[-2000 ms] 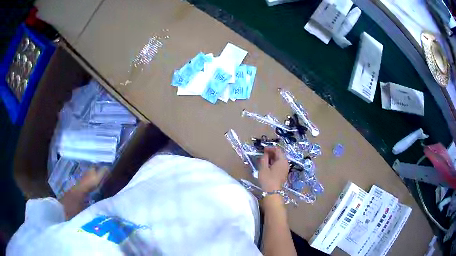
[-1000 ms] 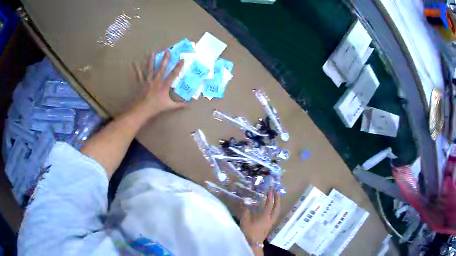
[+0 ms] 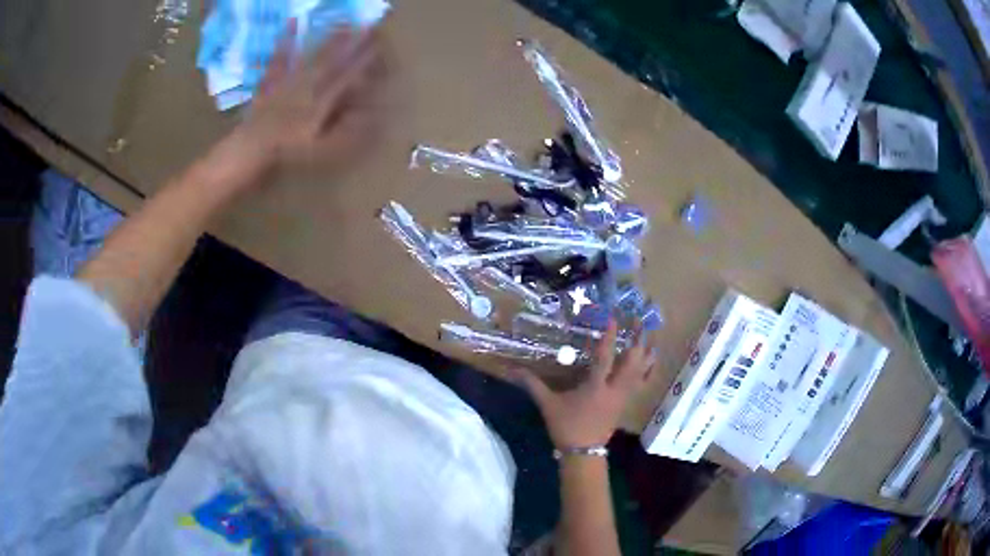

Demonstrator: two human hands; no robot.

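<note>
My left hand (image 3: 320,103) is blurred and lies over the lower edge of the light-blue and white leaflets (image 3: 244,38) at the upper left; whether it grips any is hard to tell. My right hand (image 3: 592,396) has its fingers spread at the lower edge of the pile of clear-bagged slim parts (image 3: 510,252). Its fingertips touch or nearly touch the bags. Black coiled cables (image 3: 565,168) lie among the bags. Overlapping white retail boxes (image 3: 782,380) lie to the right of my right hand.
The brown cardboard bench (image 3: 456,87) runs diagonally. A small bluish disc (image 3: 695,212) lies right of the pile. White boxes (image 3: 836,81) lie on the green conveyor beyond. A pink-red item (image 3: 964,285) is at the right edge. A blue item (image 3: 836,532) shows at the bottom right.
My left hand has come up from the carton of trays to the leaflets. My right hand has moved from within the pile to its lower edge. The leaflets appear higher in view.
</note>
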